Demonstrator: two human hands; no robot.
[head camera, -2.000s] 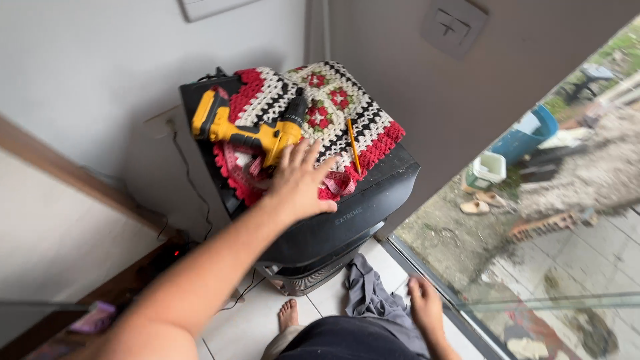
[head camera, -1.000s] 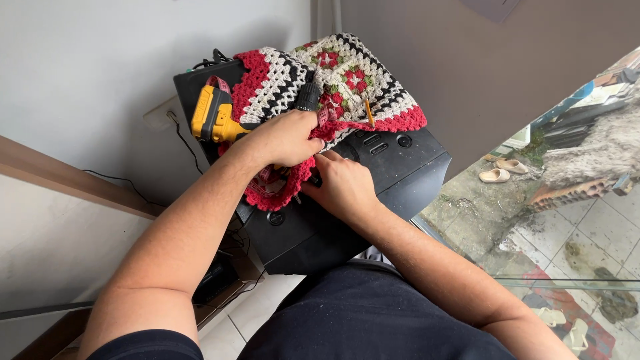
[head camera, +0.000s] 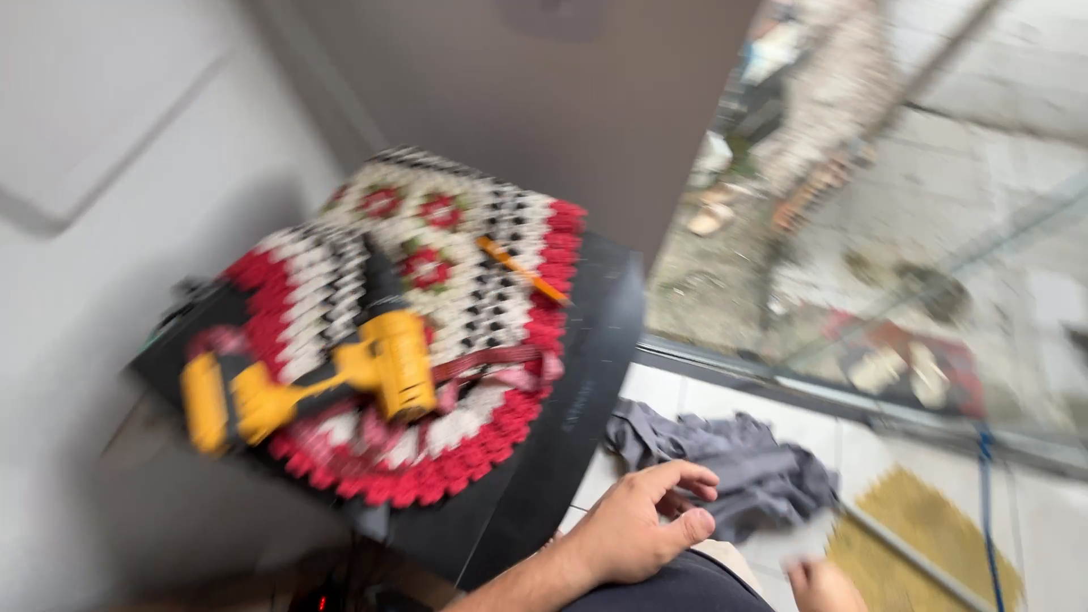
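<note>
My left hand (head camera: 637, 518), fingers loosely curled and holding nothing visible, is in front of my body, right of a black speaker-like cabinet (head camera: 595, 365). Low at the right, my right hand (head camera: 820, 585) is blurred and partly cut off by the frame edge; whether it holds anything cannot be told. A crocheted cloth (head camera: 510, 297) in red, white and black covers much of the cabinet top. Lying on the cloth are a yellow and black cordless drill (head camera: 395, 361), an orange-yellow pencil (head camera: 523, 270) and a reddish-pink strap or tape (head camera: 493, 365). Neither hand touches them.
A crumpled grey cloth (head camera: 731, 467) lies on the white tiled floor beside the cabinet. Farther right are a yellow mat (head camera: 918, 535), a pale pole (head camera: 914, 557) and a blue cord (head camera: 988, 510). A glass door's bottom rail (head camera: 816, 391) borders the outdoor ground. Walls meet behind the cabinet.
Both hands have left the crocheted cloth, where they were one second ago. The cloth now spreads farther over the cabinet's front part. The view has swung to the right.
</note>
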